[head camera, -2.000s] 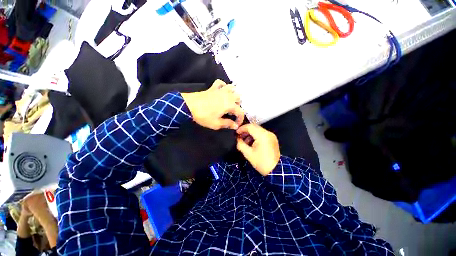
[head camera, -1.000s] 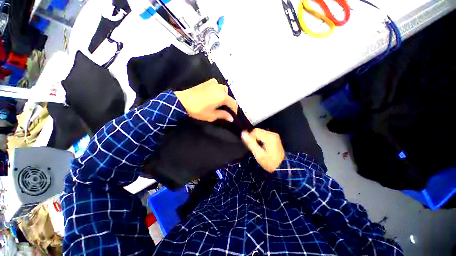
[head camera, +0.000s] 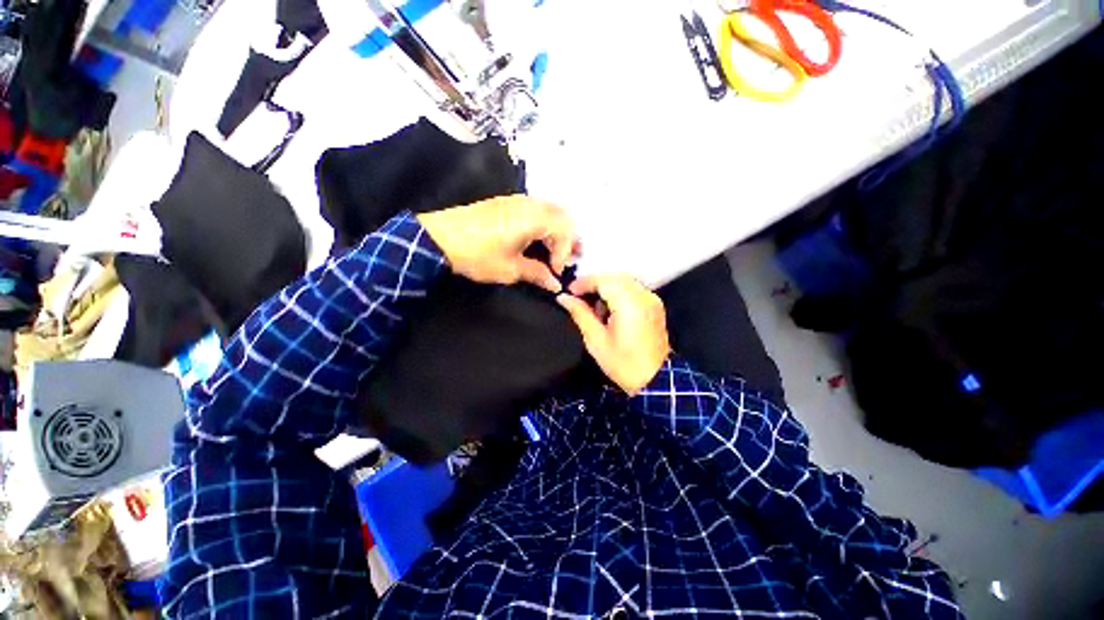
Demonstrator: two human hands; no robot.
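Observation:
A large black garment panel (head camera: 472, 363) lies over the table's front edge and the lap, and more of it spreads on the table below the presser foot (head camera: 518, 112). My left hand (head camera: 502, 240) pinches the cloth's edge between thumb and fingers. My right hand (head camera: 624, 327) pinches the same edge just beside it, the fingertips of both hands nearly touching. The hands are at the table's front edge, nearer to me than the machine's foot. The bit of cloth between the fingertips is small and partly hidden by them.
Black snips (head camera: 703, 57), scissors with yellow and red-orange loops (head camera: 765, 55) and a dark blue cord (head camera: 944, 103) lie at the table's right. Black cut pieces (head camera: 230, 218) lie at left. A grey vented machine (head camera: 82, 438) stands far left. Blue bins (head camera: 406, 509) sit below.
A second ago my hands were farther apart with a black strip stretched between them. They have come together at the cloth's edge, my right hand moving up and left.

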